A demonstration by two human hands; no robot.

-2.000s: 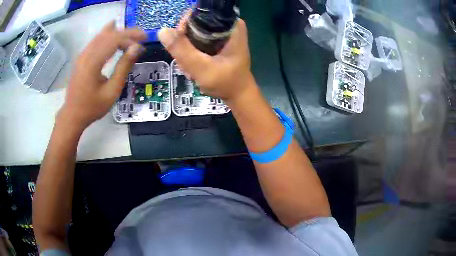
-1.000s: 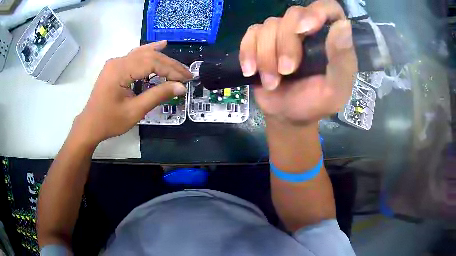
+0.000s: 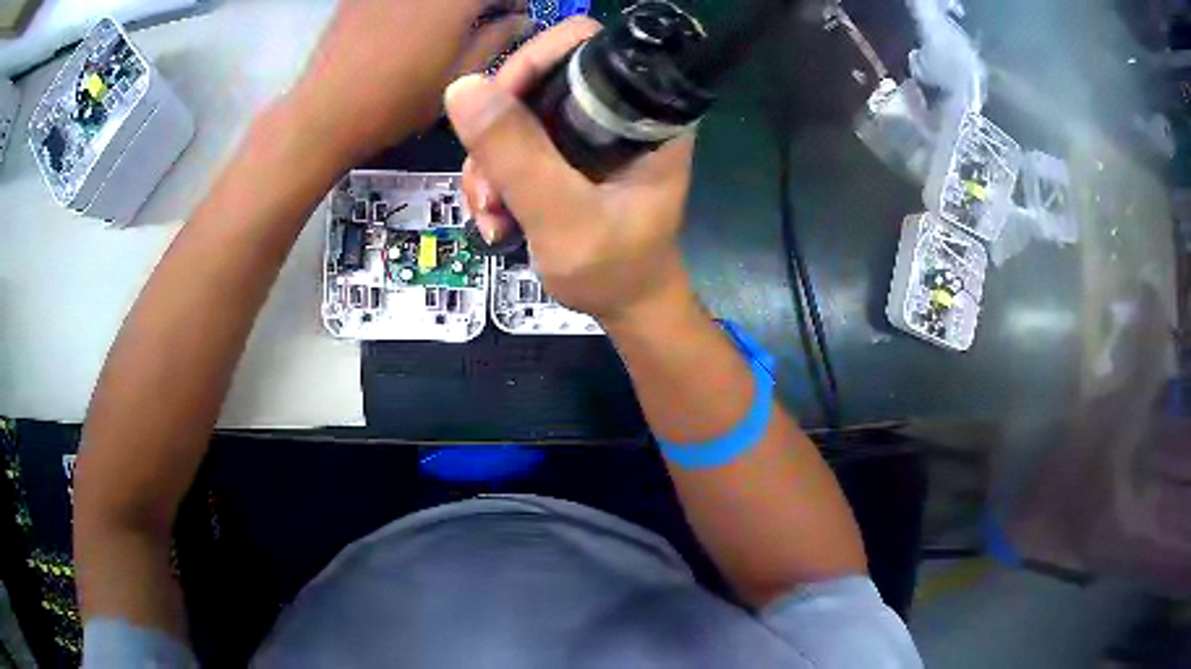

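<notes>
Two white square housings lie side by side in front of me. The left housing (image 3: 406,314) shows a green circuit board (image 3: 457,267) with a yellow block and thin wires. The right housing (image 3: 538,314) is mostly hidden under my right hand. My right hand (image 3: 575,216) grips a thick black electric screwdriver (image 3: 624,98), held upright over the right housing; its tip is hidden. My left hand (image 3: 405,59) reaches to the top edge, blurred, beside the blue screw tray (image 3: 559,12); its fingertips are cut off or hidden.
A stack of white housings (image 3: 137,157) stands at the left on the whitish sheet (image 3: 170,314). Two white units (image 3: 936,281) lie at the right beside crumpled clear plastic (image 3: 1041,196). A black cord (image 3: 807,281) runs across the dark green mat.
My left hand has moved from the left housing up to the screw tray. My right hand has swung the screwdriver from lying sideways to upright over the right housing. The view has shifted slightly.
</notes>
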